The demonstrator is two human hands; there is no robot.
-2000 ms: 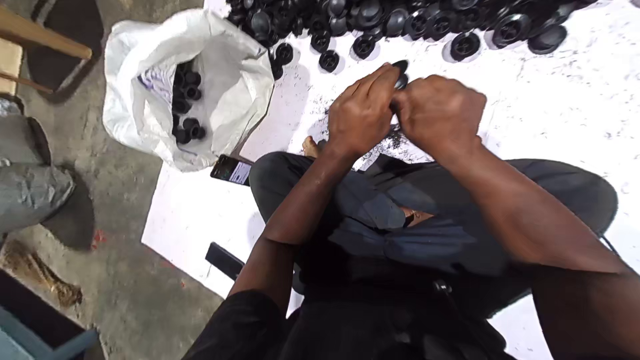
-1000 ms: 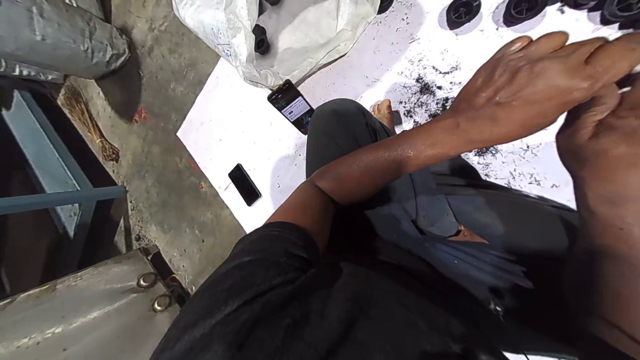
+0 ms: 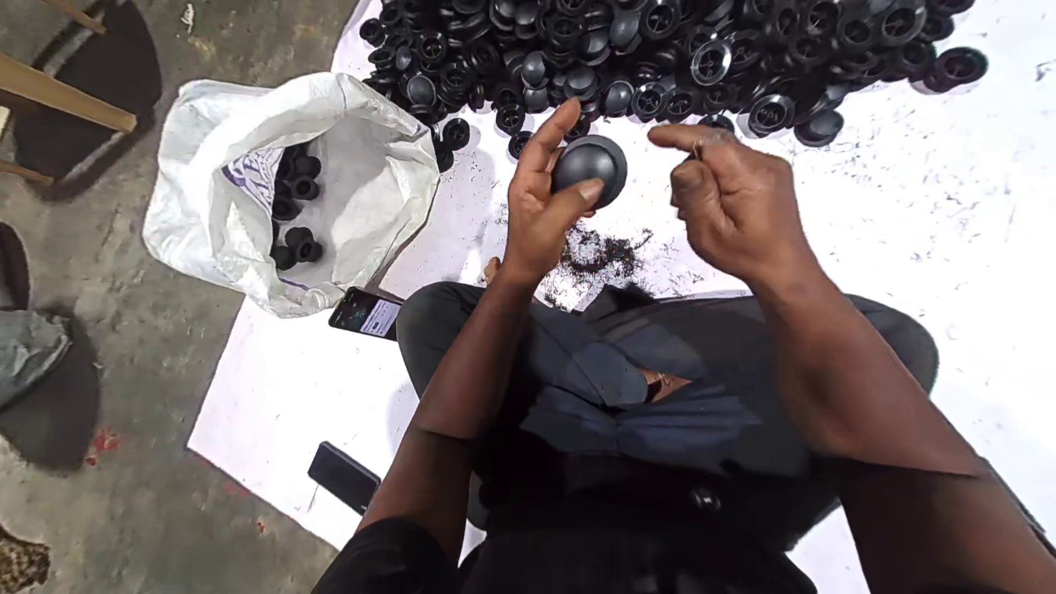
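Note:
My left hand (image 3: 540, 194) holds a round black domed part (image 3: 589, 170) between thumb and fingers, its smooth dome facing up. To its right my right hand (image 3: 734, 198) is raised apart from it, index finger extended towards the part and the other fingers curled; whether something small is pinched there cannot be told. Beyond both hands lies a large heap of similar black round parts (image 3: 711, 62), some showing spoked hollow undersides. Black shavings (image 3: 606, 254) are scattered on the white sheet (image 3: 949, 247) below my hands.
An open white woven sack (image 3: 198, 198) at the left holds several black rubber-like pieces (image 3: 299, 247). A lit phone (image 3: 363, 313) lies by my knee, and a dark phone (image 3: 344, 477) nearer me. Wooden legs (image 3: 66, 91) stand on the concrete floor (image 3: 148, 355) at far left.
My hands were together around a black part two seconds ago; now they are apart, with the part in my left hand. The view swung away and back in between.

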